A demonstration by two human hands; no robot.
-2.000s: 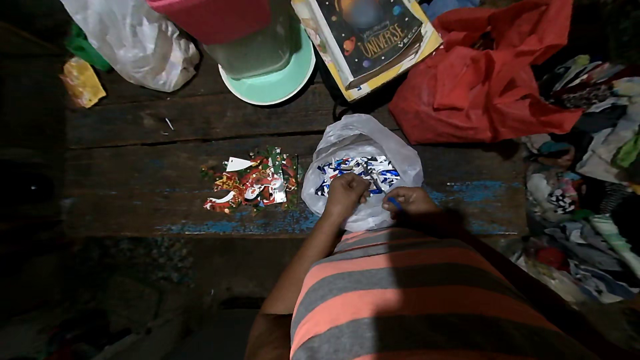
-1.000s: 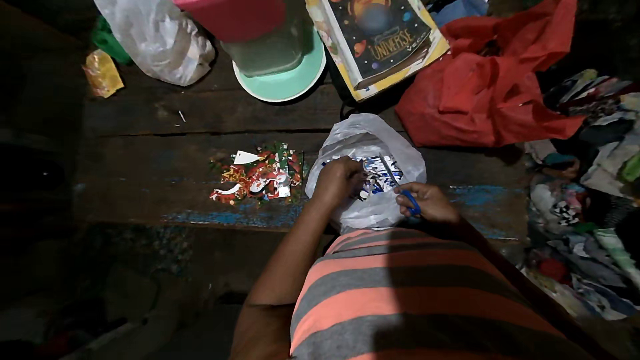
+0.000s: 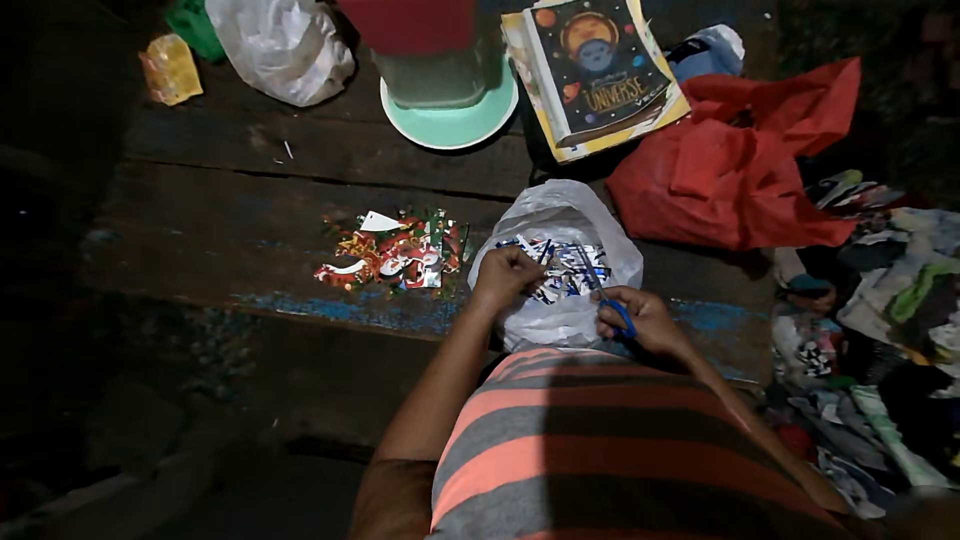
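Note:
A white plastic bag lies open at the bench's front edge, with many thin blue, white and silver cut strips inside. My right hand holds blue-handled scissors at the bag's right side, their blades reaching over the strips. Above the left part of the strips is my left hand, thumb and fingertips close together; whether a strip is pinched there is hard to tell. Left of the bag lies a pile of red, green and white cut pieces.
Behind the bag stand a translucent container with a red top on a mint plate and stacked books. A red bag lies to the right, near heaped cloth. A white bag sits back left on the wooden bench.
A larger blue and white printed piece seen in the bag one second ago no longer shows; loose strips show there. The scissor blades now show over the bag.

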